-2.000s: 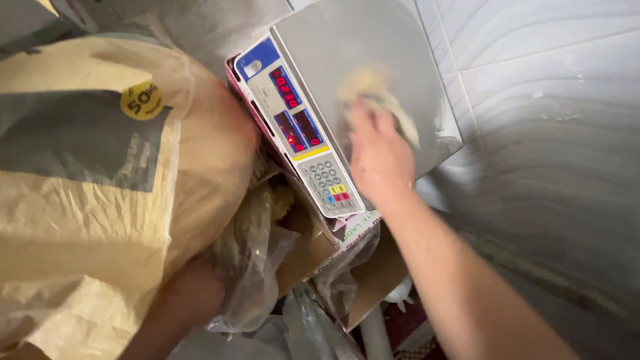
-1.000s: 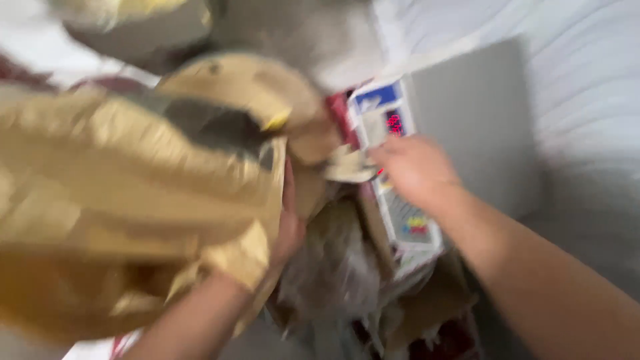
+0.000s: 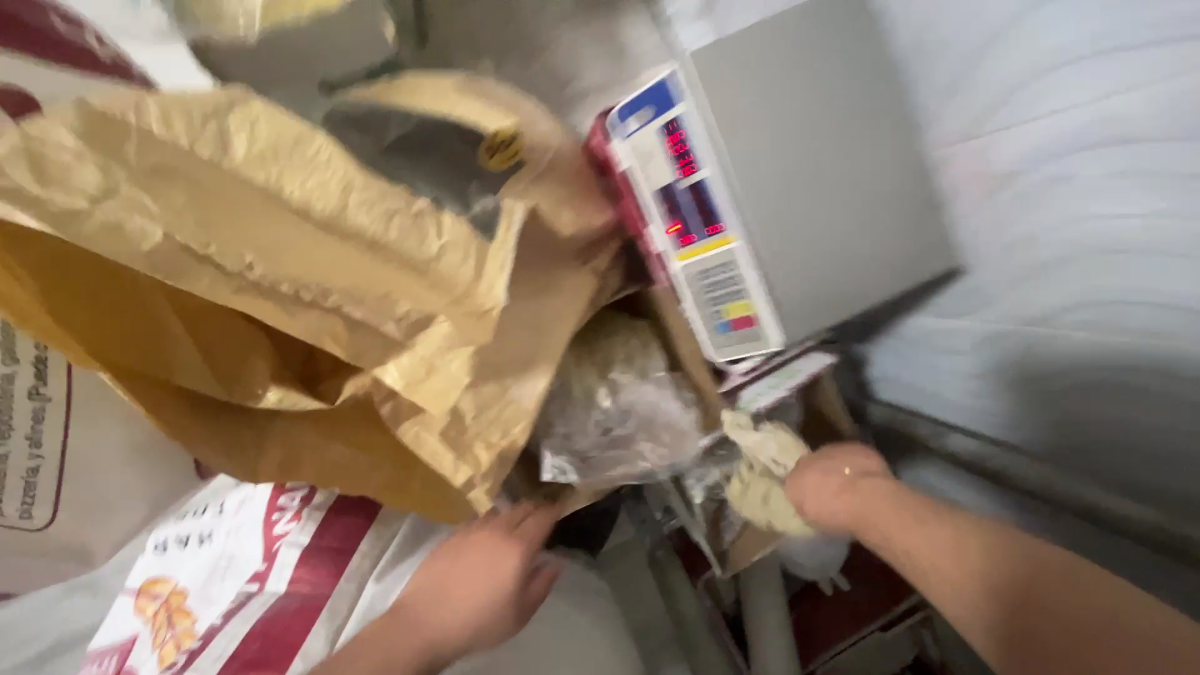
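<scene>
My right hand, at the lower right, grips a pale, wrinkled cloth-like piece over a cardboard box below the scale. My left hand is at the lower edge of a large brown paper sack; its fingertips are by the sack, and whether they pinch it cannot be told. A digital scale with a bare grey platform and lit red digits stands tilted in view above the box. A clear plastic bag with pale contents lies between sack and scale. The picture is blurred.
A white and maroon printed sack lies under the brown sack at the lower left. Another printed sack is at the left edge. A grey container with yellowish contents stands at the top. A pale tiled wall bounds the right side.
My right hand has moved from the scale platform, past its keypad side, down to the box, still with the pale piece. The brown sack now shows its open mouth. The view has shifted.
</scene>
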